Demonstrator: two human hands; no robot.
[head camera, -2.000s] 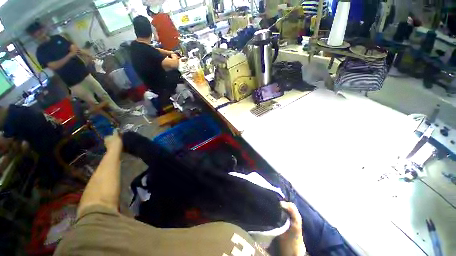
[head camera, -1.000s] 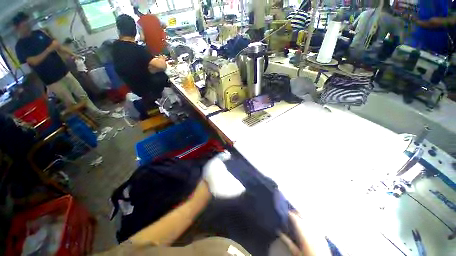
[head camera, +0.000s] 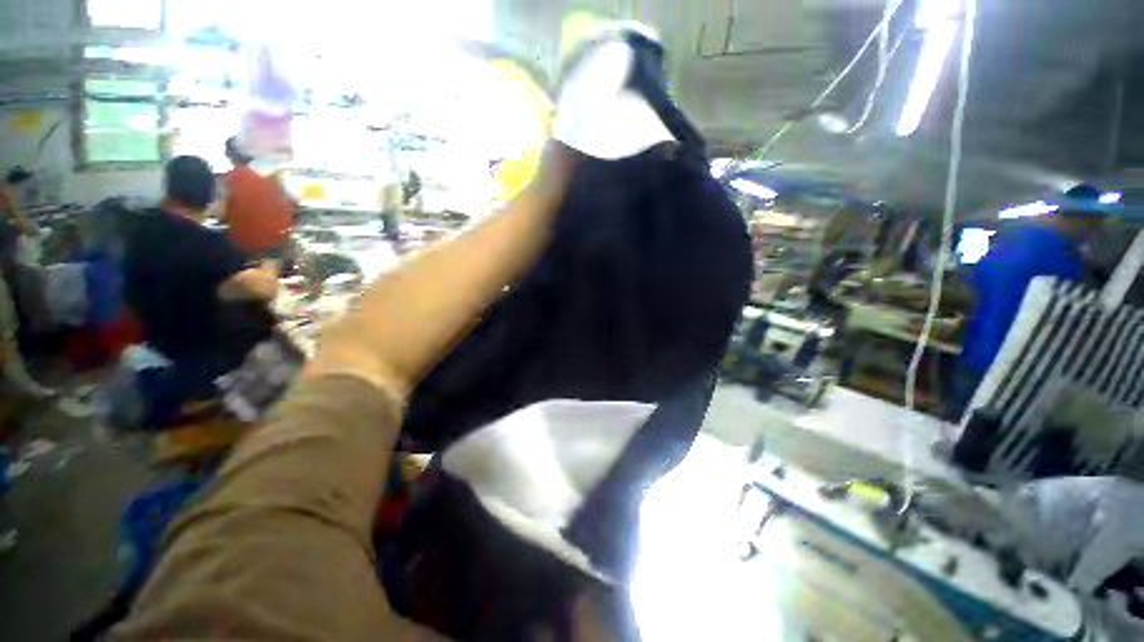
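Note:
A dark garment (head camera: 627, 276) hangs raised in front of me, filling the middle of the view. A white panel (head camera: 546, 464) shows in its lower part, and a smaller white piece (head camera: 612, 107) is at its top. My left arm reaches up from the lower left. My left hand (head camera: 556, 163) holds the garment's top; its fingers are mostly hidden by cloth and glare. My right hand cannot be made out. The white sewing machine head with a blue-teal stripe (head camera: 928, 571) is at the lower right.
A person in black (head camera: 188, 270) and one in red-orange (head camera: 257, 207) are at the left. A person in blue (head camera: 1022, 282) is at the right. A striped cloth (head camera: 1066, 364) stands at the right. A white cord (head camera: 943, 226) hangs above the machine. A blue crate (head camera: 157, 514) shows at lower left.
My left hand has risen from the lap area, lifting the dark garment up before the camera. My right hand has gone from clear sight. The view has tilted up and turned right.

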